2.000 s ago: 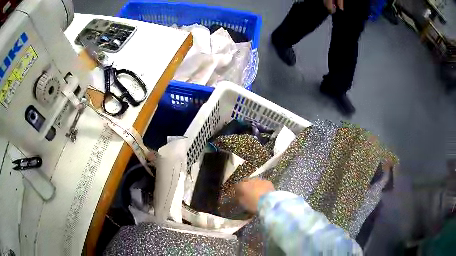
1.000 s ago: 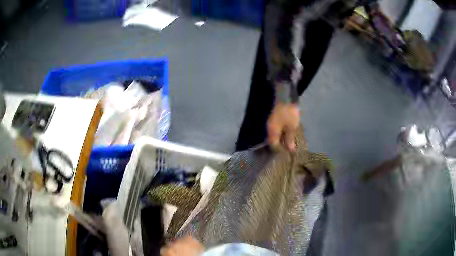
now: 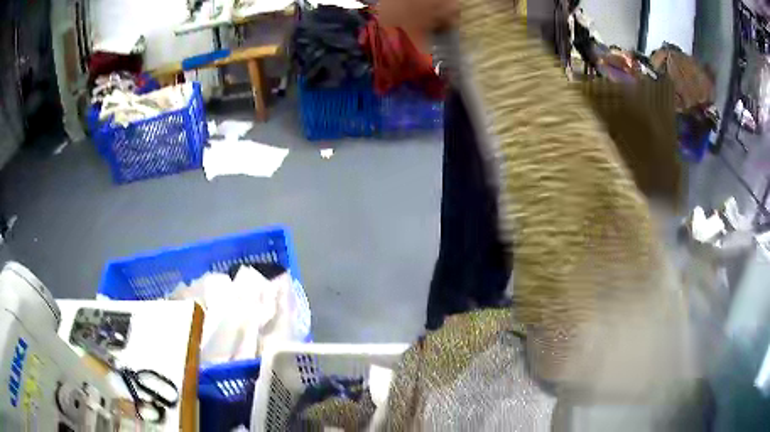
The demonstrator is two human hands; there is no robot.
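Note:
A brown-gold speckled cloth piece (image 3: 557,194) hangs in a long strip down the right of centre, blurred. Its top is at another person's raised hand (image 3: 418,13), cut off by the top edge. More speckled cloth, gold and grey (image 3: 469,367), lies bunched at the bottom, over the right side of the white plastic basket (image 3: 338,348). Dark and gold cloth and a white piece show inside the basket. Neither of my hands is in view.
At lower left are the sewing machine (image 3: 25,354), the white table (image 3: 181,329), scissors (image 3: 148,392) and a dark phone (image 3: 100,327). A blue crate (image 3: 198,253) holds white pieces. Farther back are more filled crates, a wooden bench (image 3: 253,55) and paper (image 3: 245,159) on the floor.
The view has tilted up. The other person's hand has risen from the basket area with gold cloth hanging from it. My right hand has left the picture.

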